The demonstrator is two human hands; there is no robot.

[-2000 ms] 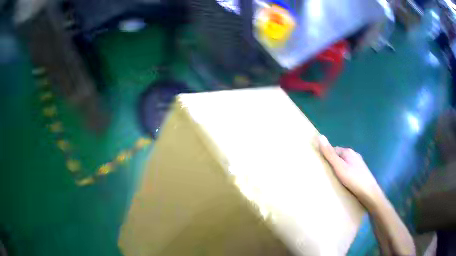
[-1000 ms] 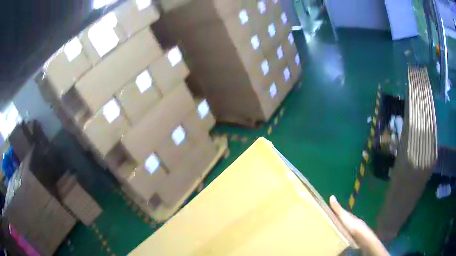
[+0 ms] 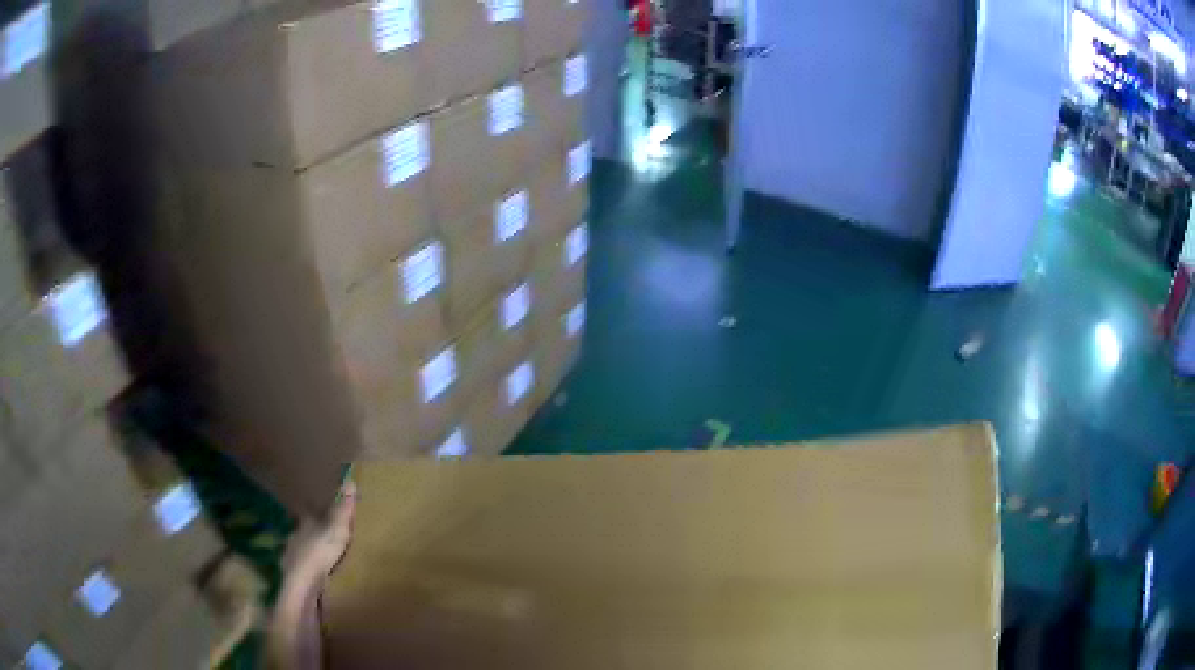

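A large plain brown master carton is held in front of me and fills the lower middle of the view. Its near parts are cut off by the bottom edge. My left hand grips the carton's left edge, with the fingers against its side. My right hand is not in view; the carton's right edge shows no hand on it.
A tall pallet stack of closed cartons with white labels stands ahead on the left. Another labelled stack is at the far left. A pale wall with a white pillar stands beyond the green floor.
The view has turned right past the first pallet stack, and the labelled stack is closer. The carton now lies level across the view. My left hand has come into view; my right hand has left it.
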